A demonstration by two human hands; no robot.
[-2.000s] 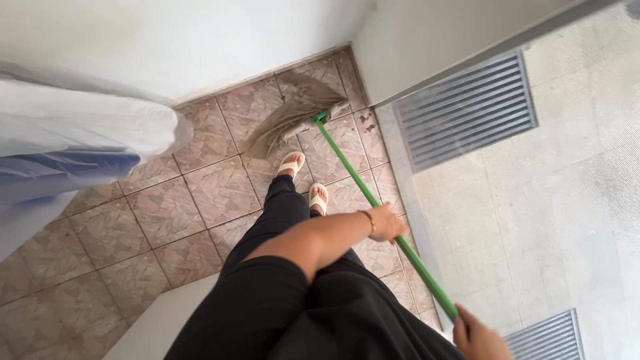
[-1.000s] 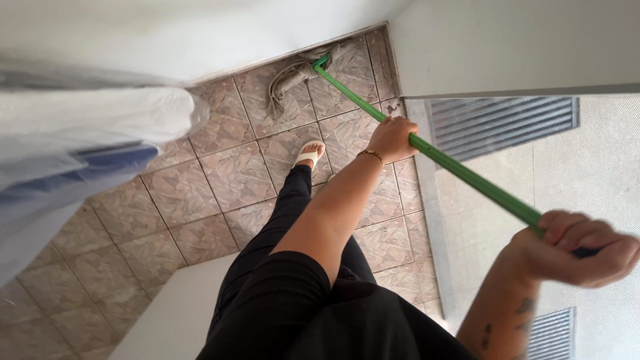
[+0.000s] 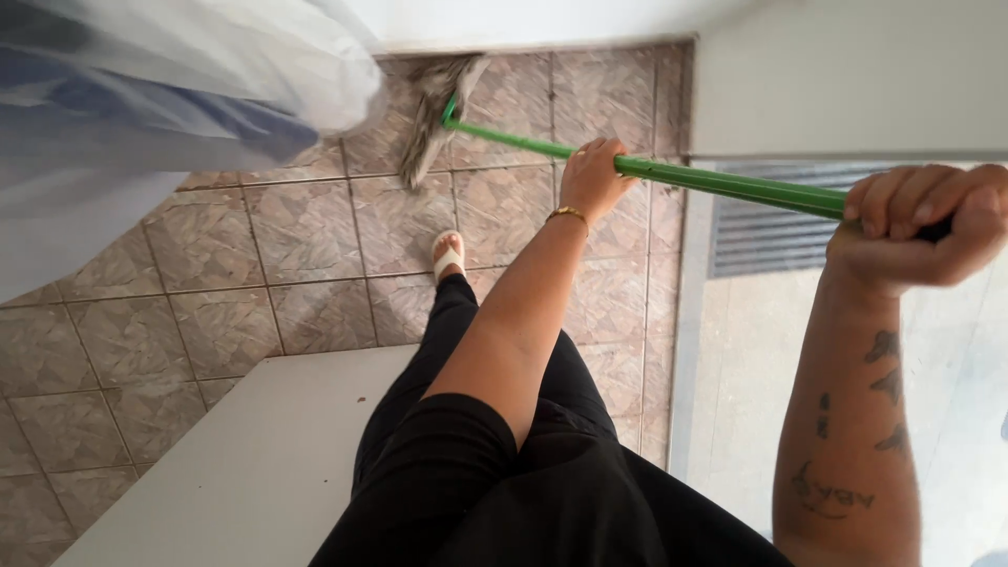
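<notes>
My left hand (image 3: 596,177) is wrapped around the middle of a green mop handle (image 3: 732,183), a gold-coloured bracelet at its wrist. At the upper right, my right hand (image 3: 921,224) grips the handle's dark end. The handle runs leftward to a green mop frame, where a grey string mop head (image 3: 437,122) lies on the tiled floor (image 3: 307,236) close to the base of the white wall.
Translucent sheeting (image 3: 331,71) over something white and blue hangs at the upper left. A white panel (image 3: 236,465) stands beside my legs. On the right are a glass pane (image 3: 795,354) and, seen through it, a slatted grate (image 3: 780,228). One sandalled foot (image 3: 449,256) is on the tiles.
The mop head has moved left along the wall, away from the corner, toward the sheeting. My right hand has risen, and the handle now lies closer to level across the view.
</notes>
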